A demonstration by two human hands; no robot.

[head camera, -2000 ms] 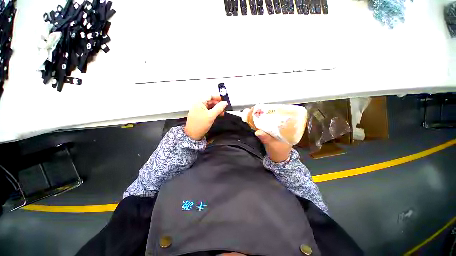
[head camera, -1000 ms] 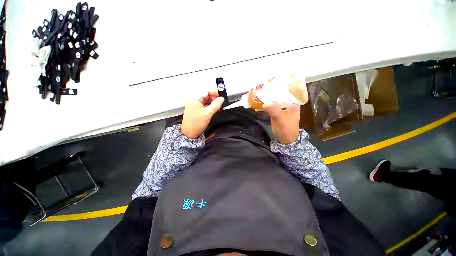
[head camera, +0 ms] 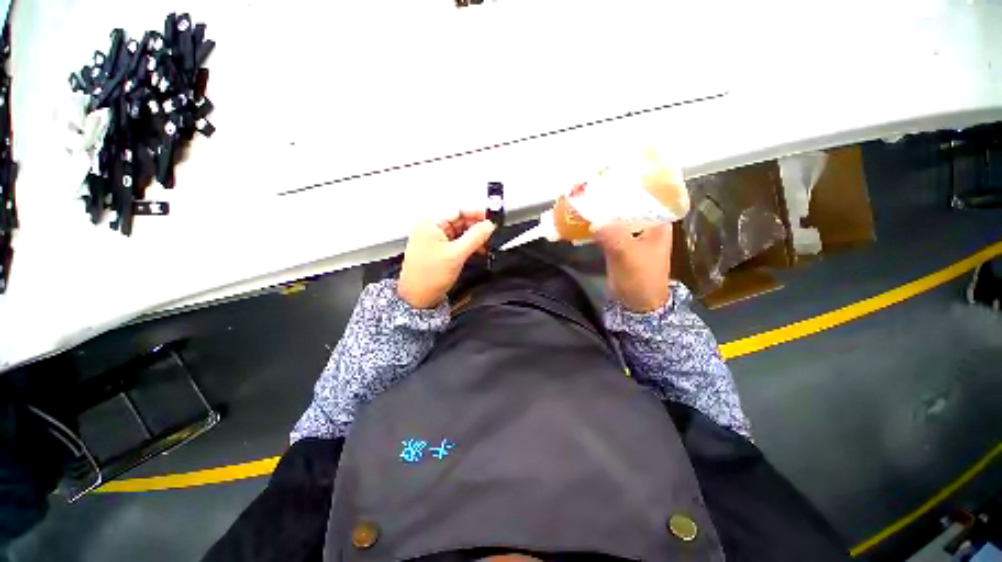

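My left hand (head camera: 437,259) holds a black strap tab (head camera: 494,202) upright between thumb and fingers, at the table's front edge. A pale round dot shows on the tab. My right hand (head camera: 637,259) is shut on a glue bottle (head camera: 626,200), tilted with its long pale nozzle pointing left and down. The nozzle tip is close to the lower part of the tab; whether they touch I cannot tell. A heap of loose black tabs (head camera: 143,115) lies on the left of the table.
The white table (head camera: 374,99) has a thin dark line near its front. A white scrap (head camera: 93,134) lies by the heap. More tabs stand at the far left edge. Open brown boxes (head camera: 844,203) with plastic are below the table. A metal-framed rack (head camera: 143,423) is at lower left.
The view has shifted, so the tab rows have mostly left the top edge. The bottle has tilted, its nozzle pointing more downward. The foot seen at right one second ago has moved toward the right edge.
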